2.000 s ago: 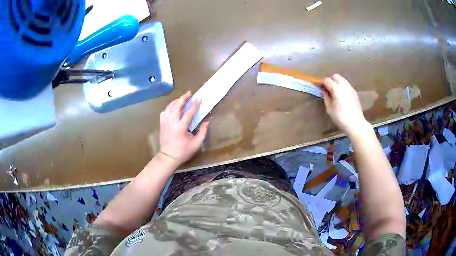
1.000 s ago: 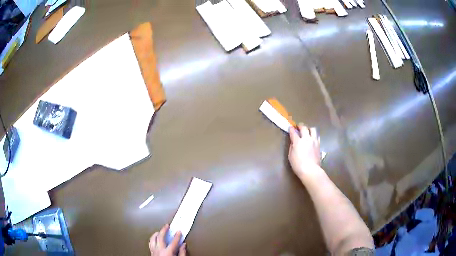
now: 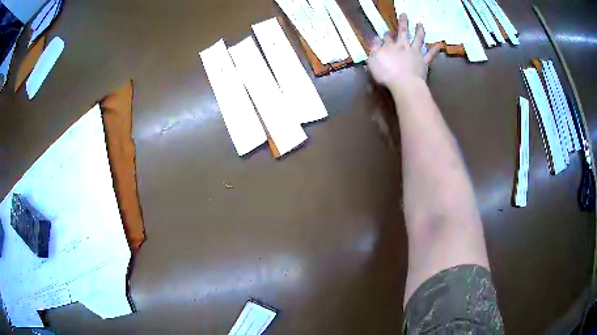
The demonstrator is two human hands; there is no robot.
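My right hand is stretched to the far side of the table, palm down with fingers spread. Its fingertips lie on or against a narrow white-topped strip bundle with orange beside it, left of a wider white-topped bundle. Whether the palm touches the strip is hidden. Another white-topped strip bundle lies at the bottom edge, cut off by the frame. My left hand is out of the picture.
Three strip bundles lie at centre-left, more behind them. Thin strips lie right, near a dark-handled item and a long tan cord. The fabric lay with a dark weight is left.
My right hand has moved from mid-table to the far strip bundles, and its fingers have spread off the orange-and-white strip. My left hand has left the picture. The view has shifted.
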